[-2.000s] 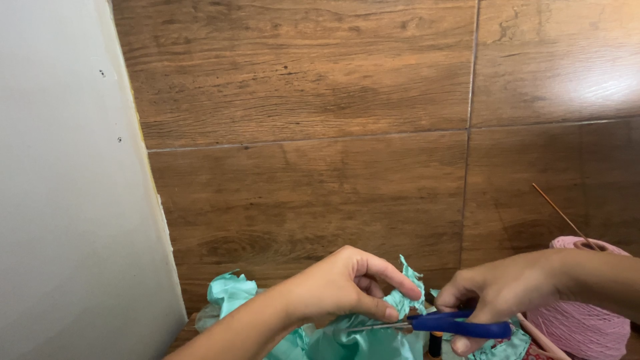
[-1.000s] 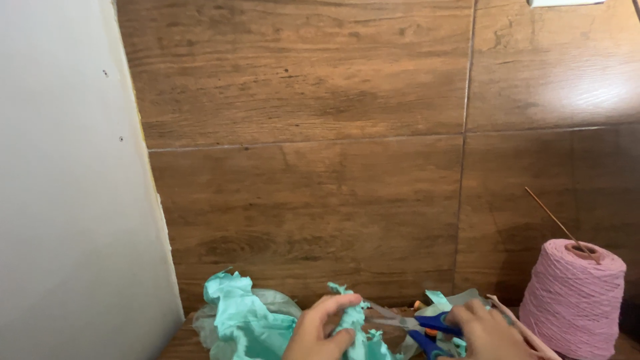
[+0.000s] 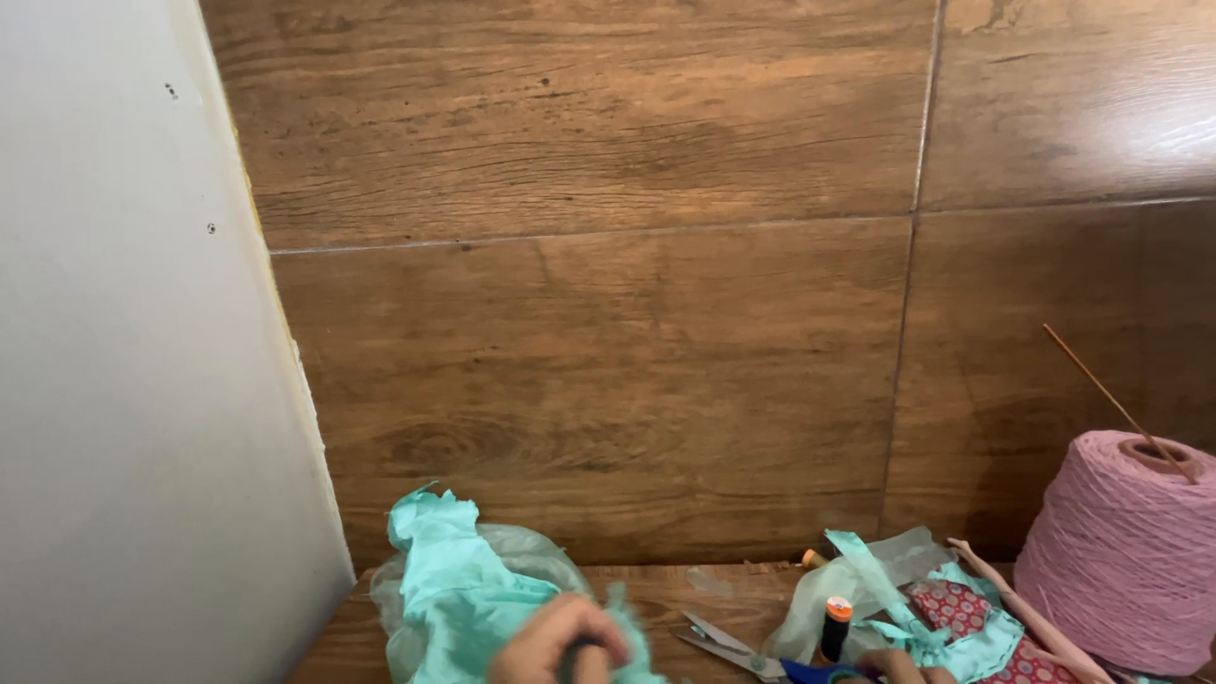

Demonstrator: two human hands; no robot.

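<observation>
Near the bottom centre my left hand (image 3: 560, 638) is bent over turquoise fabric (image 3: 456, 603), which it pinches; the fingers are slightly blurred. Sheer pale fabric (image 3: 532, 551) lies behind that cloth. Scissors with blue handles (image 3: 741, 651) rest on the wooden surface to the right, their blades parted and pointing left. My right hand (image 3: 898, 667) shows only in part at the bottom edge, by the blue handles; whether it still holds them cannot be told. A spool of black thread (image 3: 835, 632) stands just above the handles.
A large cone of pink yarn (image 3: 1121, 560) with a thin stick in its top stands at the right. Beside it lie turquoise scraps (image 3: 988, 646), red patterned fabric (image 3: 950, 608) and a doll's limb-like pink piece (image 3: 1026, 613). A wood-look tiled wall (image 3: 608, 380) rises behind; a white panel (image 3: 142, 380) borders the left.
The scissors, at the fabric in my right hand two seconds ago, now lie low on the surface. My right hand has moved down towards the bottom edge. The view has shifted.
</observation>
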